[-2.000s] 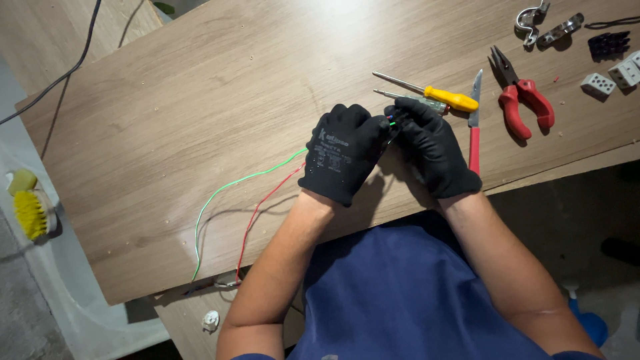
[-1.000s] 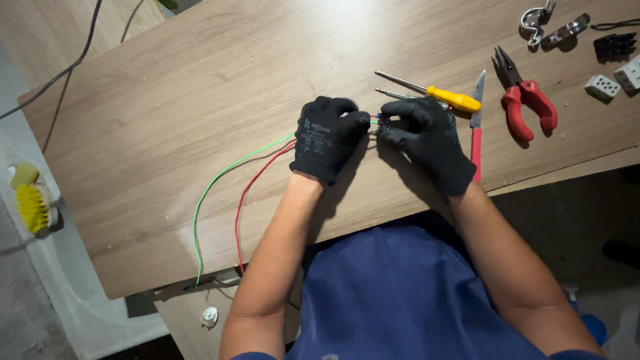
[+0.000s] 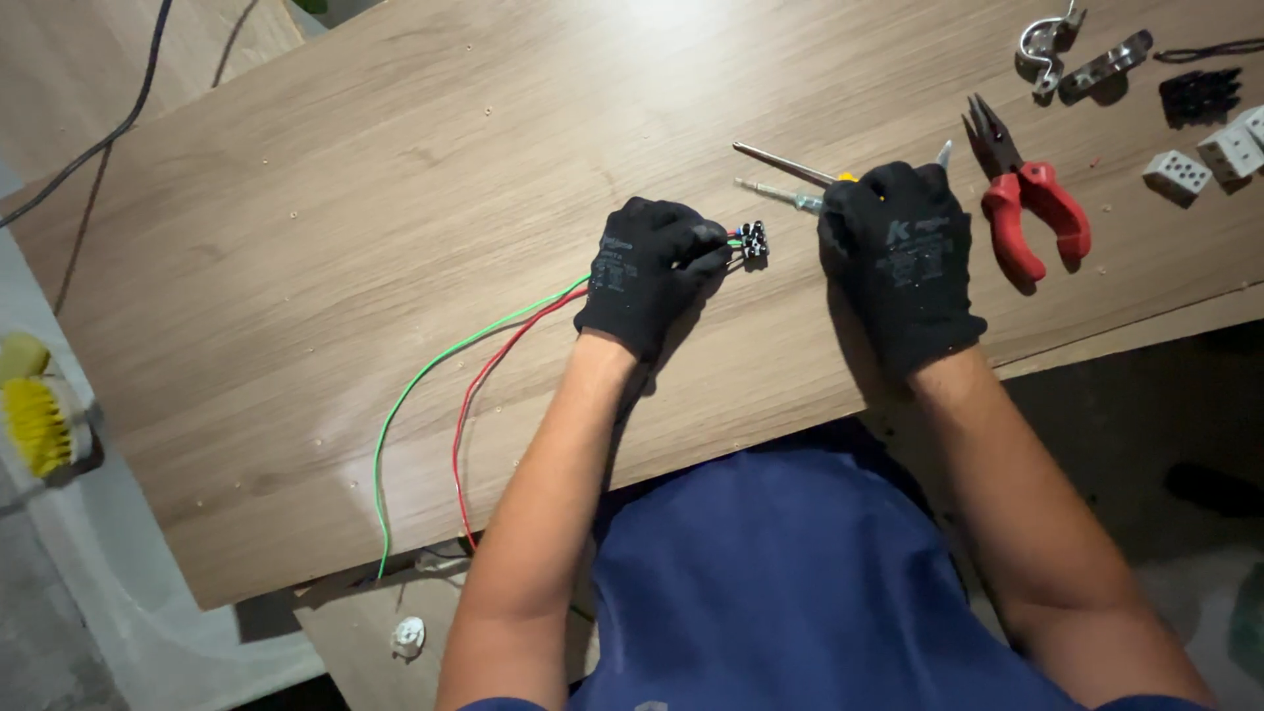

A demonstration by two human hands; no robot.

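My left hand [image 3: 657, 272], in a black work glove, pinches green and red wires just left of a small black terminal block [image 3: 755, 245]. The green wire [image 3: 425, 375] and the red wire [image 3: 474, 387] trail from under the hand to the table's front edge. My right hand [image 3: 897, 257], gloved alike, lies over the handle of a screwdriver [image 3: 785, 163] with a bit of yellow showing, and beside a clear-handled screwdriver [image 3: 780, 195]. Its fingertips are hidden, so its hold cannot be told. A knife tip [image 3: 945, 155] shows behind it.
Red-handled long-nose pliers [image 3: 1032, 197] lie right of my right hand. Metal clamps [image 3: 1042, 49], black terminal strips [image 3: 1200, 97] and white sockets [image 3: 1177, 175] sit at the upper right. A yellow brush [image 3: 38, 425] is at far left, a white round part [image 3: 408, 638] below the wooden table [image 3: 296, 326].
My right hand has left the terminal block and moved right onto the screwdrivers, covering the yellow handle. The terminal block now shows uncovered beside my left hand, which still holds the wires.
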